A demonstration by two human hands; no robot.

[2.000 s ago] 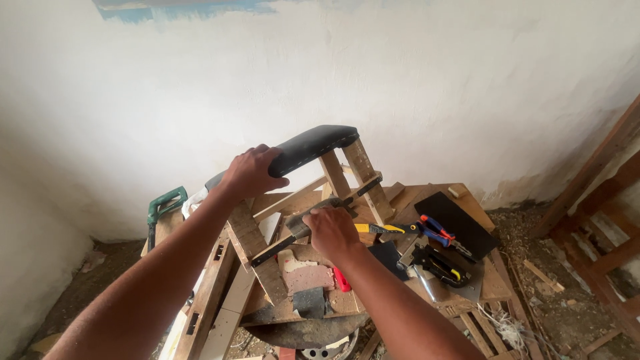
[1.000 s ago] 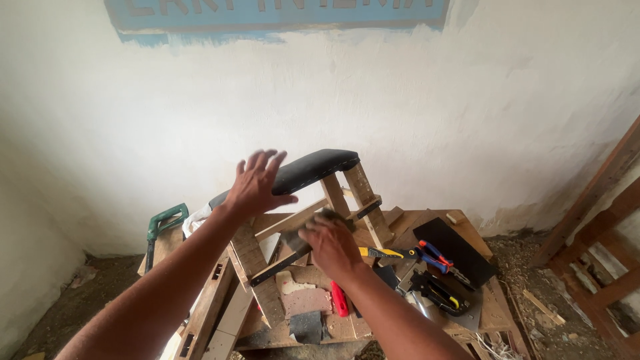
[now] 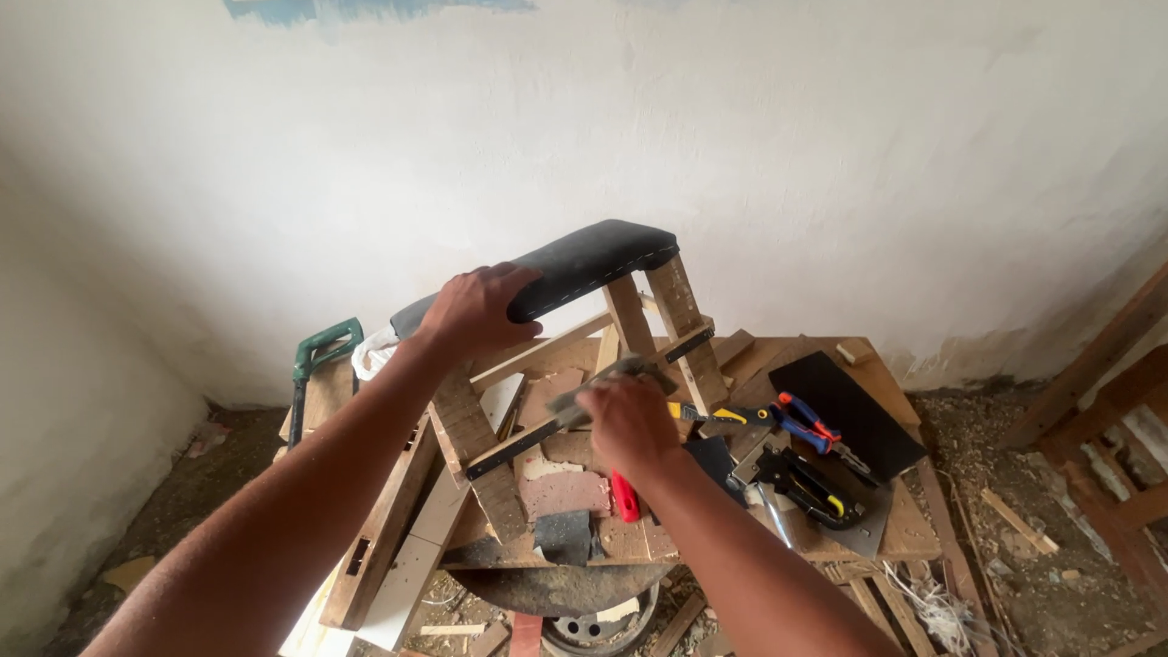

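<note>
A small wooden stool with a black padded seat (image 3: 598, 260) stands on the workbench. My left hand (image 3: 484, 310) rests on the near edge of that seat, its fingers over the top and its thumb at the side. My right hand (image 3: 630, 415) grips a greyish, blurred cloth or pad (image 3: 630, 368) against the stool's lower side rail (image 3: 516, 447), which carries a dark strip. Just right of this hand lie a yellow-and-black tool (image 3: 725, 415), red-and-blue pliers (image 3: 808, 424) and a black staple gun (image 3: 803, 484). A red handle (image 3: 625, 497) shows beneath the hand.
A green-handled hacksaw (image 3: 324, 351) is at the bench's left. Wooden lengths (image 3: 388, 520) lean along the near left side. A black sheet (image 3: 849, 415) lies on the right, and scraps (image 3: 566, 493) lie under the stool. Behind is a white wall (image 3: 584, 137); at far right, a wooden frame (image 3: 1104, 429).
My left hand, raised with spread fingers one second ago, is now down on the seat. My right hand stays at the side rail with the greyish piece. The view has tilted down.
</note>
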